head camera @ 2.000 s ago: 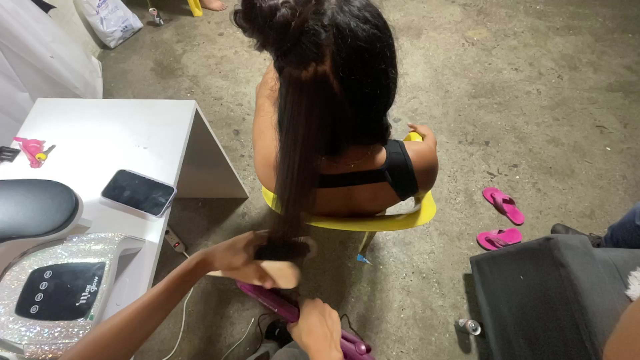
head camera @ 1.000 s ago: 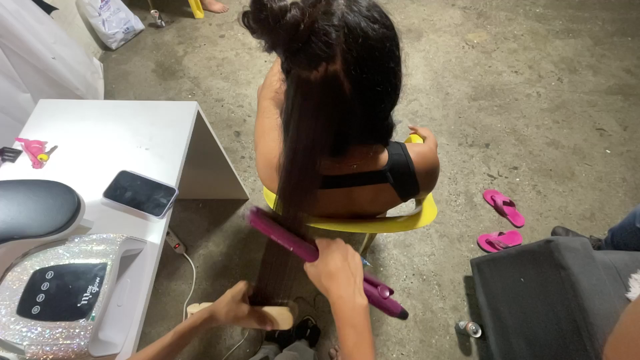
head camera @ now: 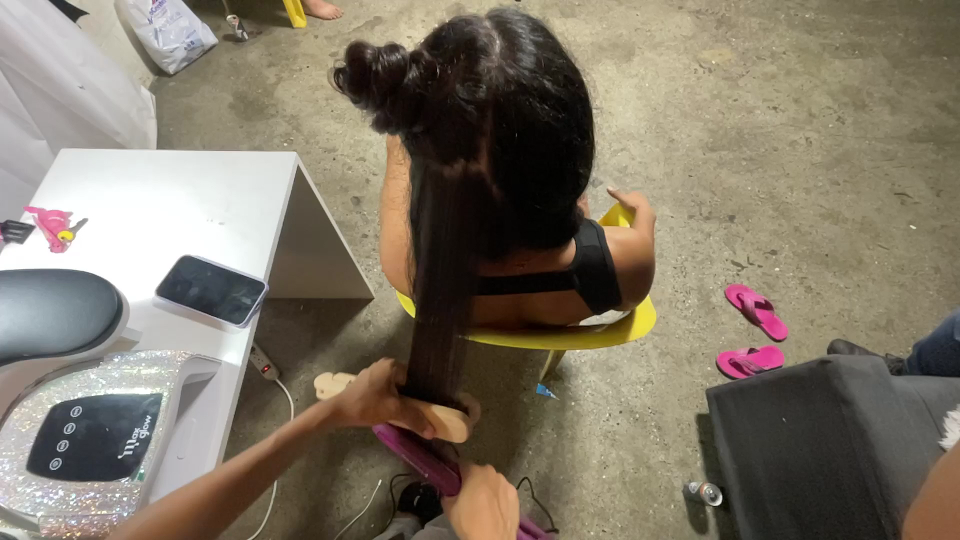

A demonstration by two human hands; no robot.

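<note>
A person with long dark hair sits facing away on a yellow chair (head camera: pixel 600 336). A straight section of hair (head camera: pixel 442 300) is drawn back from the head, while a twisted bun (head camera: pixel 386 82) stands at the upper left. My left hand (head camera: pixel 386 401) grips a light wooden hairbrush (head camera: pixel 448 422) against the lower part of that section. Just below it, my right hand (head camera: pixel 482 499) holds a purple hair straightener (head camera: pixel 420 459). Its plates lie under the brush near the hair ends; whether they clamp hair cannot be told.
At left a white table (head camera: pixel 180 187) bears a smartphone (head camera: pixel 212 291), pink hair clips (head camera: pixel 54 227) and a glittery nail lamp (head camera: pixel 97 442). A power strip (head camera: pixel 264 363) lies beside it. Pink flip-flops (head camera: pixel 752 362), a can (head camera: pixel 705 493) and a dark grey seat (head camera: pixel 802 442) are at right.
The straightener has moved down and away from the middle of the hair section, where it was one second ago. My left hand with the brush has moved up.
</note>
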